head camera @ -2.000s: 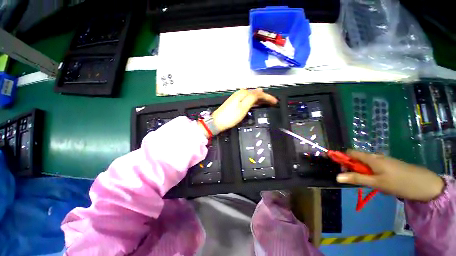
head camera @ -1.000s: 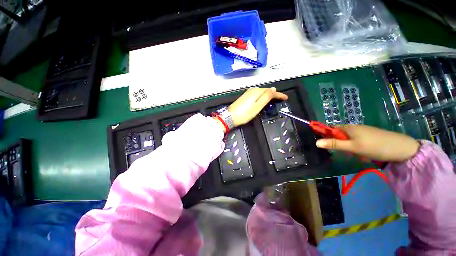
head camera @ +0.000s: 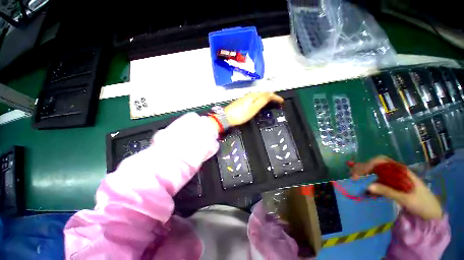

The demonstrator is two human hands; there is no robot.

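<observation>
The black foam tray (head camera: 211, 189) lies in front of me with phone housings in its pockets. My left hand (head camera: 249, 107) rests at the tray's back edge, fingers stretched right beside the camera area of the rightmost housing (head camera: 281, 147). It holds nothing that I can see. My right hand (head camera: 407, 190) is right of the tray, near the bench's front edge, blurred, closed around the red-handled screwdriver (head camera: 394, 175). The shaft cannot be made out. My left sleeve covers part of the left-hand pockets.
A blue bin (head camera: 237, 81) with pens stands on a white board (head camera: 168, 76). Lens sheets (head camera: 336, 122) lie right of the tray, blister trays (head camera: 407, 122) farther right, a plastic bag (head camera: 341, 40) behind. Other black trays (head camera: 66, 101) stand left. A cardboard box (head camera: 305, 218) is below the edge.
My right hand has drawn back from the rightmost housing with the screwdriver, right and towards me. My left hand stays at the tray's back edge; earlier it moved right along it.
</observation>
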